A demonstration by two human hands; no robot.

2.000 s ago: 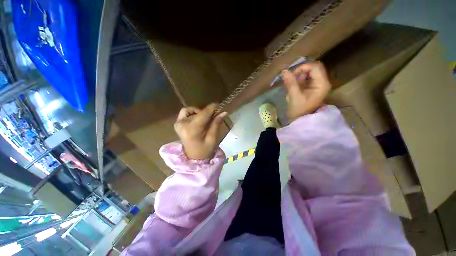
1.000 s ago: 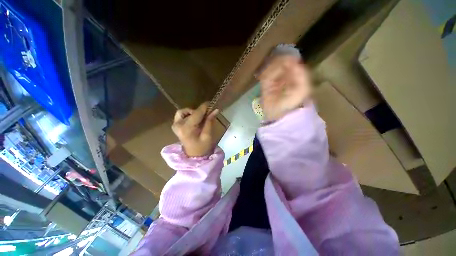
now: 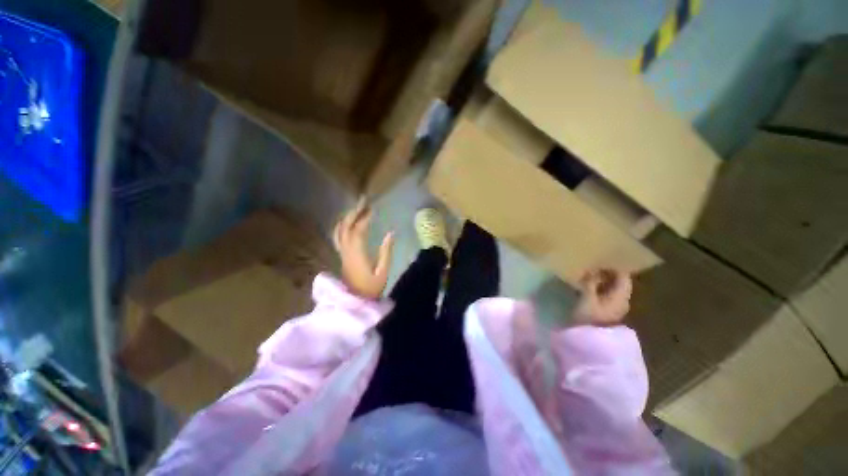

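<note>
An open brown carton [image 3: 307,56] with a dark interior stands at the top. My left hand [image 3: 363,251] is just below its near corner, fingers apart and empty. A small whitish piece [image 3: 430,121] shows at this carton's right side. A second carton with raised flaps is right of centre. My right hand [image 3: 606,296] is at the lower edge of its near flap [image 3: 539,204], fingers curled over or against it. Blur hides whether it grips the flap.
A blue bin [image 3: 42,112] lies on the green surface [image 3: 37,279] at far left, behind a pale edge. Another carton [image 3: 223,316] is at lower left. More cartons [image 3: 762,372] stand at right. Yellow-black tape [image 3: 665,37] marks the floor. My shoe [image 3: 429,228] shows below.
My left hand has let go of the upper carton's corner. My right hand has moved from that carton's side to the right carton's flap. The view has shifted right, and the whitish piece is out of my hand.
</note>
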